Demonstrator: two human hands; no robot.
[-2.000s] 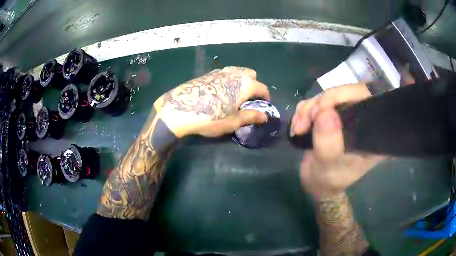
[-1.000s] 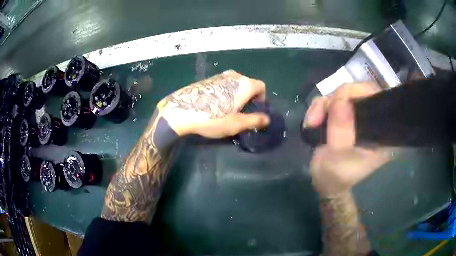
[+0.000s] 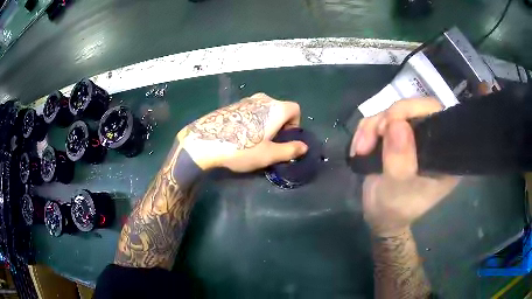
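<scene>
My left hand (image 3: 245, 137) holds a round black unit (image 3: 297, 160) on the dark green bench, fingers behind it and thumb across its top. The unit's face looks dark, with a thin bluish rim at its lower edge. My right hand (image 3: 396, 157) is wrapped around a thick black electric screwdriver (image 3: 466, 140), which lies almost level across the right side of the view. The screwdriver's front end is just right of the unit, with a gap between them. A tiny dark speck, possibly a screw, shows in this gap.
Rows of similar black units (image 3: 87, 210) stand at left, some with red glints. Dark ridged pieces (image 3: 9, 175) are stacked at the far left edge. A grey-white screw feeder (image 3: 420, 82) stands behind my right hand. A white strip (image 3: 256, 54) borders the belt. A cardboard box (image 3: 49, 283) is lower left.
The unit's face was bright and patterned two seconds ago and now looks dark. My right hand and the screwdriver have shifted slightly right. The whole scene sits a little lower in view.
</scene>
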